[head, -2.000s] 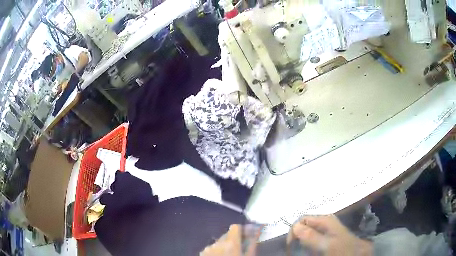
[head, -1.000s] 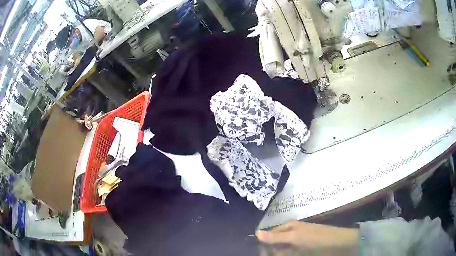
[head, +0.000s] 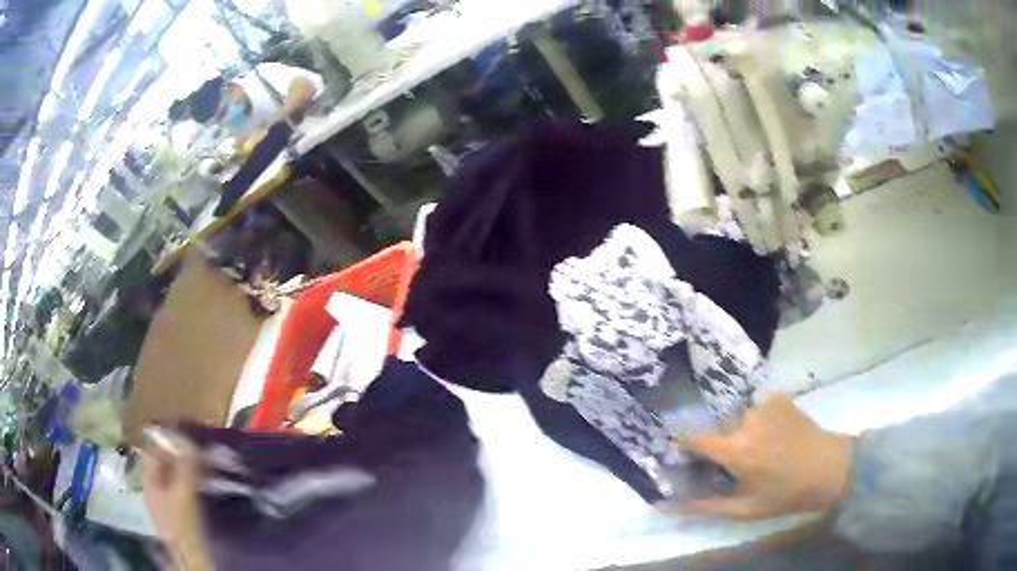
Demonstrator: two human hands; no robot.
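Dark purple-black cloth (head: 513, 234) lies in a heap left of the cream sewing machine (head: 736, 123). White fabric with a dark blotchy print (head: 625, 307) lies on it. My right hand (head: 775, 460) is at the lower end of the printed fabric, fingers spread, near the table edge; whether it grips the fabric cannot be told. My left hand (head: 176, 491), blurred at the lower left, holds the edge of another dark cloth piece (head: 368, 502), which is lifted in front of the basket.
An orange-red basket (head: 292, 348) with papers stands left of the cloth. A brown cardboard sheet (head: 195, 346) is beside it. White papers (head: 909, 106) hang on the machine, with a yellow-and-blue tool (head: 977, 178) behind. A person (head: 268, 95) sits at the back left.
My left hand has come into view at the lower left, pulling the front dark cloth leftward. My right hand has moved up to the printed fabric. The camera view has shifted left.
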